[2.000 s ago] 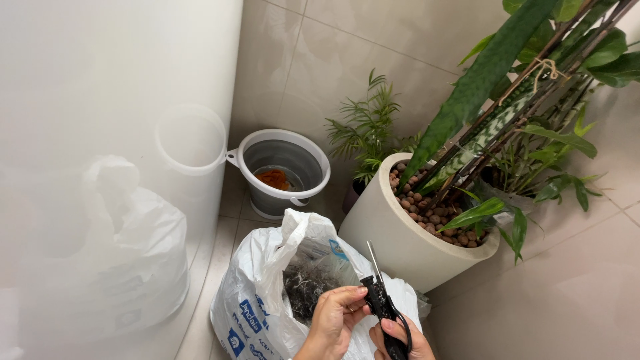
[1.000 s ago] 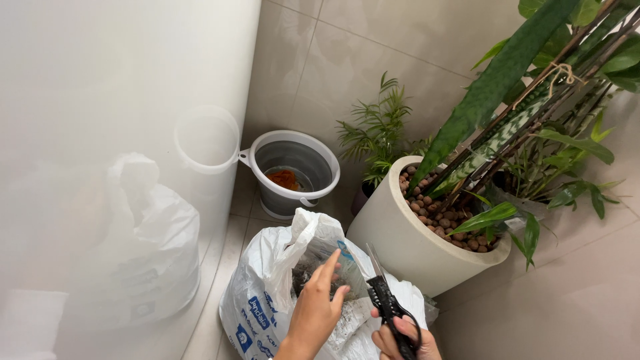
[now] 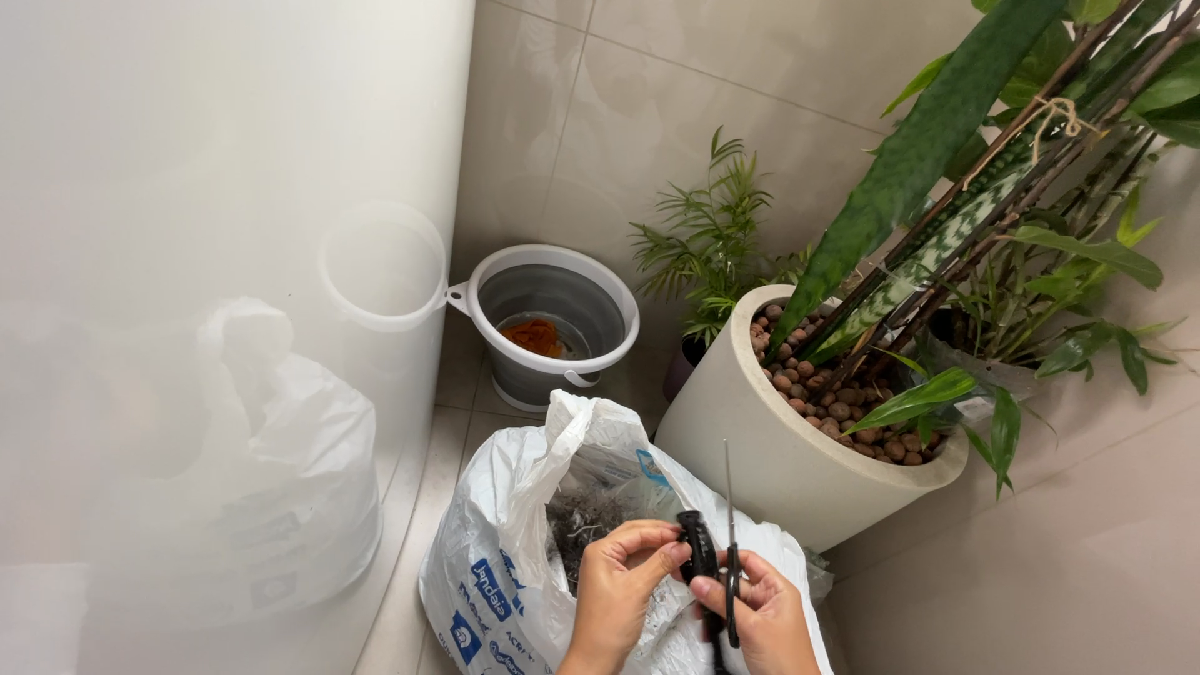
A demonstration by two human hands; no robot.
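Above a white plastic bag (image 3: pixel 497 525) my two hands are close together. My right hand (image 3: pixel 764 609) holds a pair of scissors (image 3: pixel 732 562) with black handles, the thin metal blade pointing up, along with a black object (image 3: pixel 698 553) that looks like a plastic part; its exact kind is unclear. My left hand (image 3: pixel 623 581) pinches the upper end of that black object between thumb and fingers. Dark grey fibrous debris (image 3: pixel 581 525) shows inside the open bag, partly behind my left hand.
Behind the bag stands a grey and white bucket (image 3: pixel 553 258) with something orange inside. A large cream planter (image 3: pixel 722 441) with clay pebbles and tall plants rises at right, with a small potted palm (image 3: pixel 717 234) behind. A glossy white surface (image 3: pixel 234 187) borders the left.
My left hand, spread over the bag's opening one second ago, has come to the black object and now pinches it. My right hand still holds the scissors and the black object.
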